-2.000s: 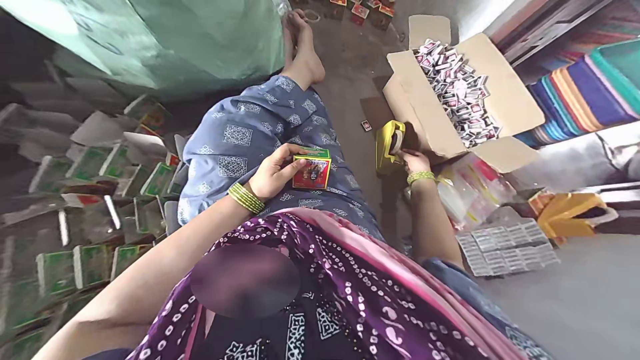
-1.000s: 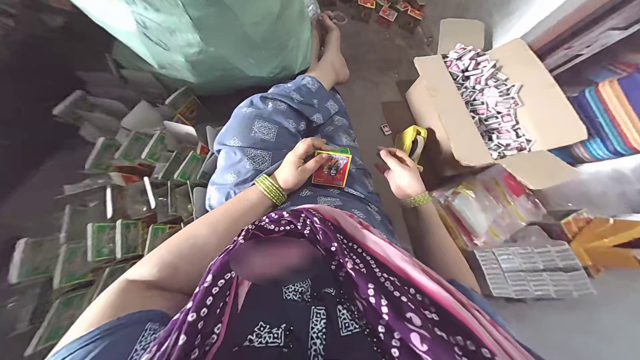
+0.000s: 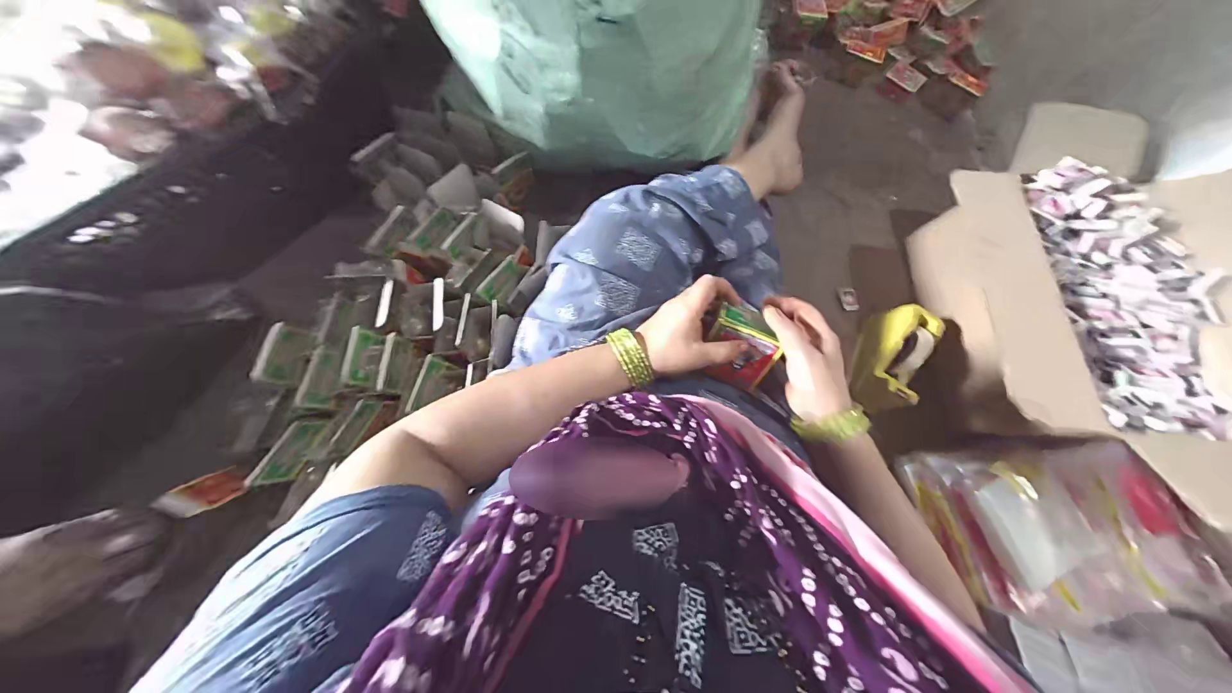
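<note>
Over my lap, my left hand point(image 3: 688, 332) grips a small red, green and yellow printed packet point(image 3: 748, 345) by its left side. My right hand point(image 3: 811, 361) is at the packet's right edge, fingers bent against it; whether it grips the packet is hard to tell. To the right of my right hand, a yellow tape dispenser point(image 3: 900, 351) stands on the floor, and a small matchbox-like box point(image 3: 847, 298) lies just above it.
At right stands an open cardboard box point(image 3: 1001, 298) full of small boxes, with plastic-wrapped packs point(image 3: 1049, 520) below. Many green-faced packets point(image 3: 366, 358) cover the floor at left. A pale green sack point(image 3: 616, 77) stands ahead, and red packets point(image 3: 890, 38) lie beyond my foot.
My right hand has left the yellow dispenser, where it was two seconds ago, and moved left to the packet. My left hand keeps hold of the packet. The view has swung left.
</note>
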